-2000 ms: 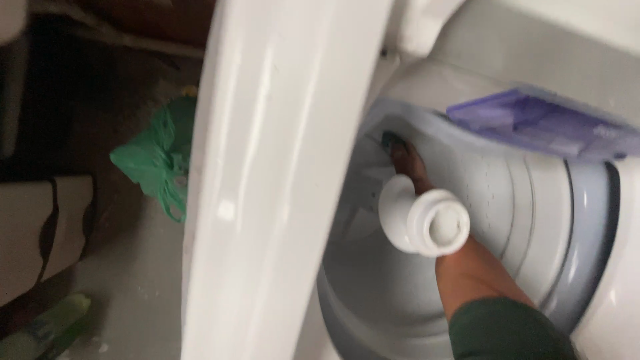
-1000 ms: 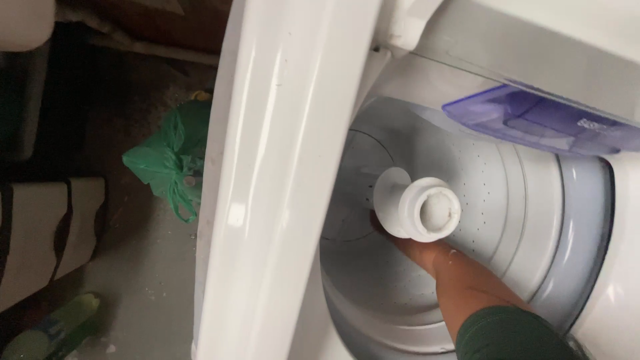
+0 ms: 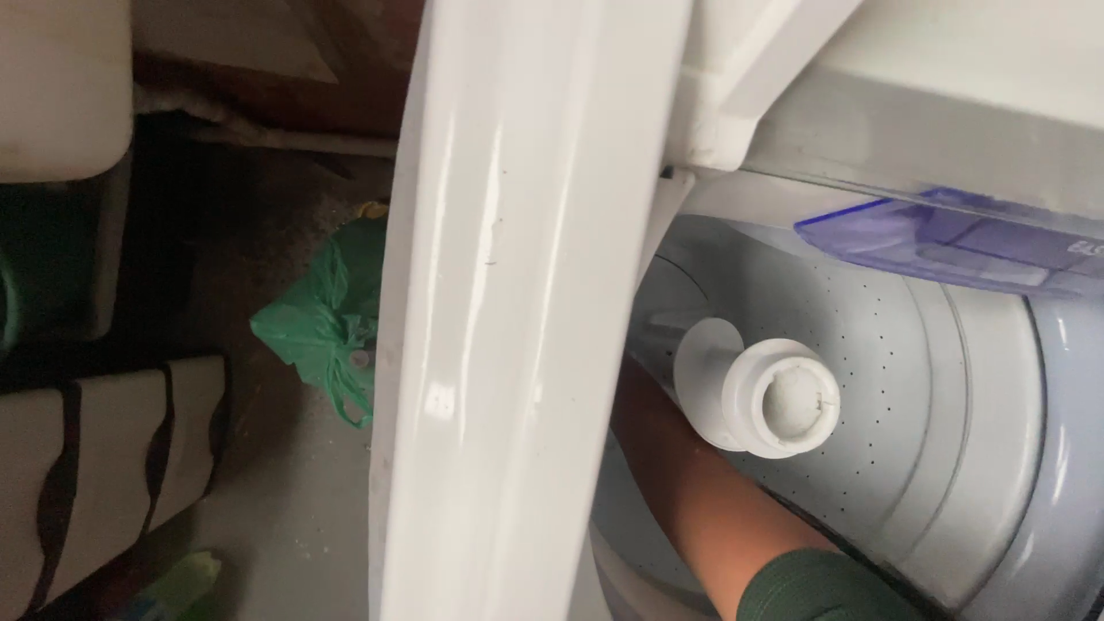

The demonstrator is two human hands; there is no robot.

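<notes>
A bare forearm in a dark green sleeve reaches down into the drum (image 3: 927, 414) of a top-loading washing machine. It passes below the white agitator (image 3: 780, 398), and its hand is hidden behind the edge of the white raised lid (image 3: 526, 328). Which of my hands this is, and whether it holds anything, cannot be told. No other hand shows. A translucent purple plastic piece (image 3: 949, 241) lies along the top rim of the tub opening.
Left of the lid, a tied green plastic bag (image 3: 332, 319) sits on the grey floor. A drawer unit with pale fronts (image 3: 112, 474) stands at the lower left, beside a blurred green and white item (image 3: 185, 586). A pipe (image 3: 259, 134) runs along behind.
The forearm has moved left inside the drum. A hand showed past the agitator two seconds ago; now it is out of sight behind the lid's edge.
</notes>
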